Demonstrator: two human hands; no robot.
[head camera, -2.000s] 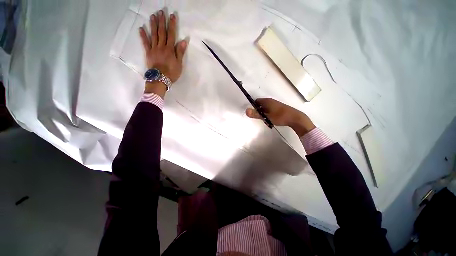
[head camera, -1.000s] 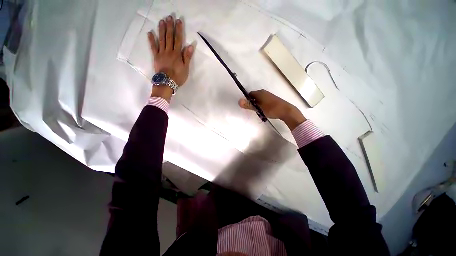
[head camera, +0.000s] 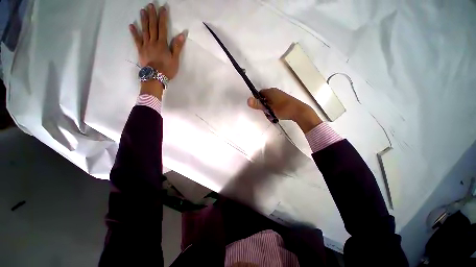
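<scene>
My right hand (head camera: 279, 104) is closed around the handles of long black shears (head camera: 233, 62). The blades point up and to the left over white fabric (head camera: 182, 99), and the shears are seen edge-on. My left hand (head camera: 157, 48) lies flat on the fabric, fingers spread, left of the blades, and holds nothing. A cream bar weight (head camera: 314, 82) lies beyond my right hand. A second pale bar (head camera: 387, 177) lies at the right, seen partly edge-on. Thin dark curved edges of a pattern piece show near the weights. Whether the blades are on cloth or just above it, I cannot tell.
The fabric is wrinkled and hangs over the table edge at the left. A black bundle (head camera: 450, 242) lies at the lower right, with a pale looped ribbon (head camera: 443, 209) beside it. A small dark object (head camera: 18, 205) lies at the lower left, below the table.
My left hand has shifted up and left on the fabric. The shears and my right hand have moved slightly up and left. The far weight appears a little lower and further right.
</scene>
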